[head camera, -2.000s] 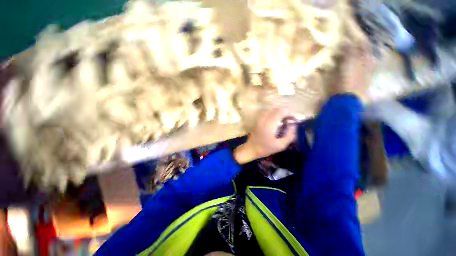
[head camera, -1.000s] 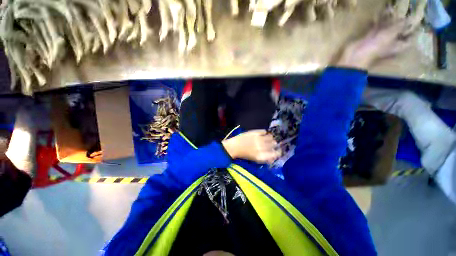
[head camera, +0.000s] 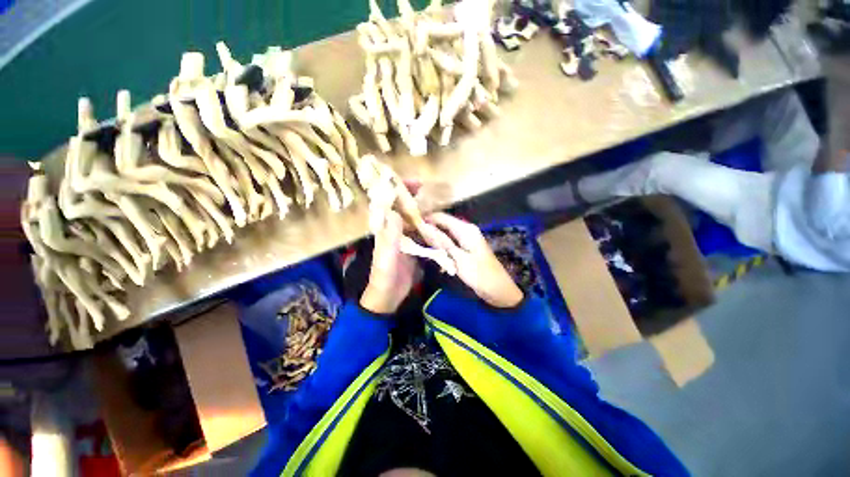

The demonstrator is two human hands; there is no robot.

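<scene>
A tan limb-like figure part [head camera: 381, 186] is held in front of my chest, over the bench's front edge. My left hand [head camera: 392, 263] is closed around its lower end from the left. My right hand [head camera: 471, 261] holds its right side, with a slim pale piece [head camera: 428, 252] between the hands. I cannot tell whether that piece is separate. Dense rows of tan figure parts [head camera: 186, 177] lie on the bench at the left, and a smaller group [head camera: 424, 79] lies beyond my hands.
The tan bench [head camera: 568, 121] runs across. Small black-and-cream parts [head camera: 582, 42] and a dark-handled tool [head camera: 667, 78] lie at the back right. Open cartons [head camera: 589, 289] and a bin of small tan parts [head camera: 305, 337] stand below. Another person's pale sleeve [head camera: 699, 186] is at the right.
The view has turned and shows more bench. My right hand has come in from the far right of the bench, and my left hand has risen from my lap; both now hold a tan part.
</scene>
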